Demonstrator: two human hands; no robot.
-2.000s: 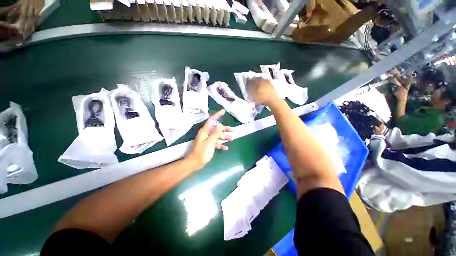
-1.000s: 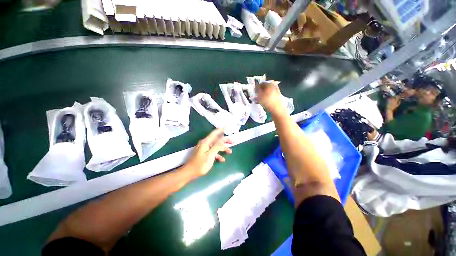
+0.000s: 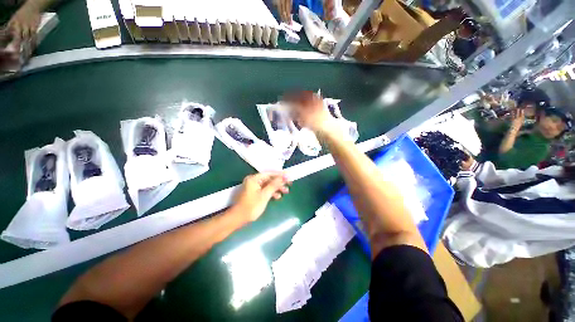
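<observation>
Several white wrapped products [image 3: 147, 154] with dark coiled cables showing lie in a row on the green conveyor belt [image 3: 208, 78]. My right hand [image 3: 309, 112] is over the pouches at the right of the row; its fingers are blurred, and whether they hold anything cannot be told. My left hand [image 3: 261, 194] is at the pale guide rail [image 3: 208, 206], just below a slanted pouch, with thumb and fingertips together; anything between them is too small to tell. A blue bin [image 3: 441, 195] with clear contents [image 3: 403, 182] is partly hidden under my right forearm.
Fanned white papers [image 3: 309, 261] lie on the near bench. A brown carton [image 3: 457, 283] is below the blue bin. Black cables [image 3: 441, 151] are heaped beyond it, near a person in a striped sleeve [image 3: 517, 188]. Upright white-brown boxes [image 3: 208, 28] stand across the belt; other people's hands show there.
The row of pouches has shifted left along the belt. My right hand has moved left and stays over the pouches. My left hand's fingers have drawn closer together.
</observation>
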